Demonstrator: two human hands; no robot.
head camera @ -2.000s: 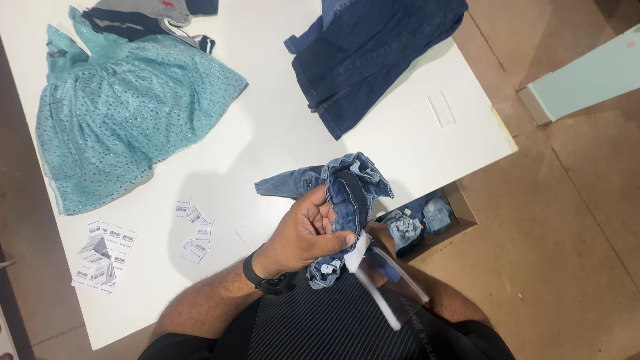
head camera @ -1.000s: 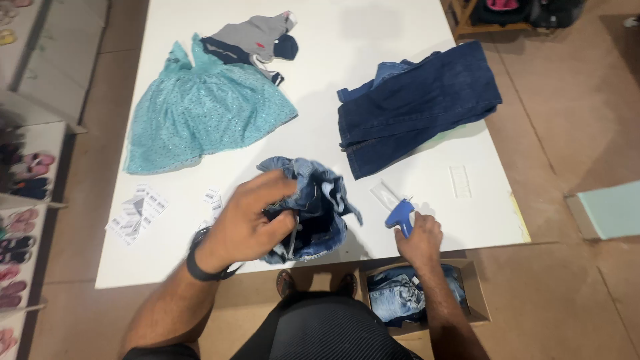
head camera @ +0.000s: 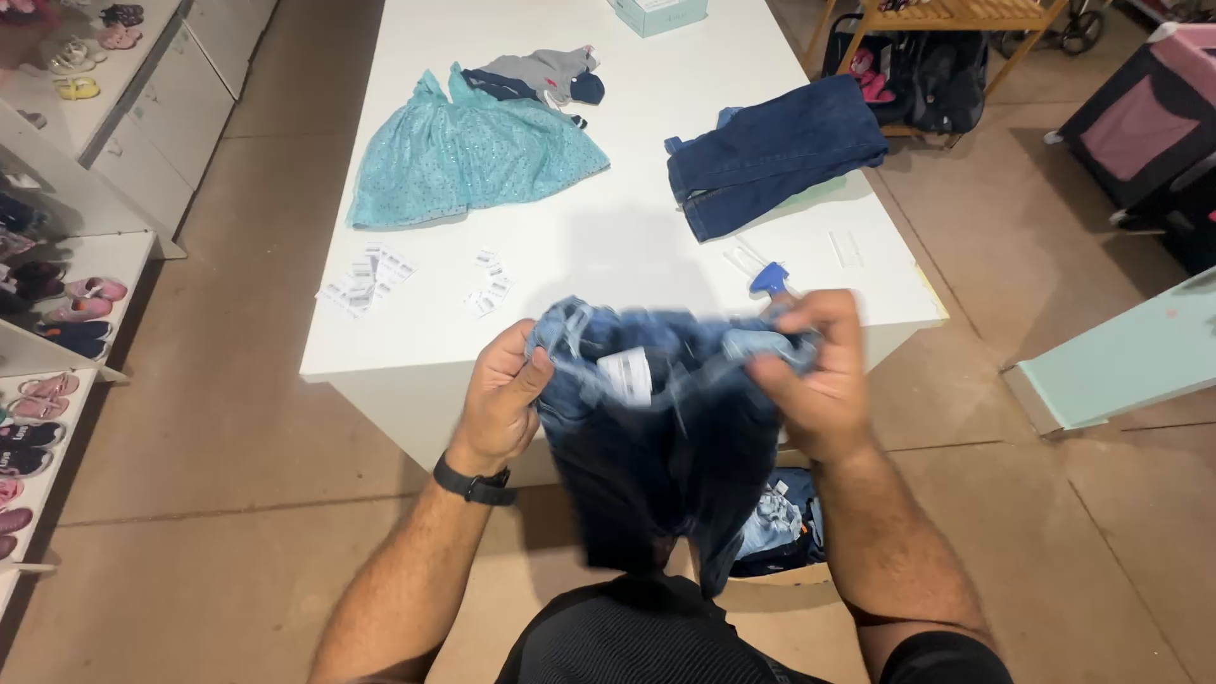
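Note:
A pair of small denim jeans (head camera: 655,437) hangs by its waistband between my hands, in front of the table's near edge and blurred by motion. My left hand (head camera: 503,394) grips the left end of the waistband, thumb on top. The right end is pinched in my right hand (head camera: 812,370). Inside the waistband shows a white tag (head camera: 626,376) bearing print. Just beyond my right hand, a blue tagging gun (head camera: 769,278) lies on the white table (head camera: 636,256). Folded dark jeans (head camera: 774,157) rest behind it.
A turquoise dress (head camera: 475,152) and a grey and navy garment (head camera: 546,74) lie at the back left. Printed labels (head camera: 369,275) are spread near the left edge. Below the table stands a box of denim clothes (head camera: 779,522). Shoe shelves (head camera: 85,389) line the left side; a mint-coloured panel (head camera: 1121,351) is at right.
The jeans, bunched in my left hand before, now hang stretched between both hands. My right hand has let go of the blue tagging gun and taken the waistband. The view has shifted.

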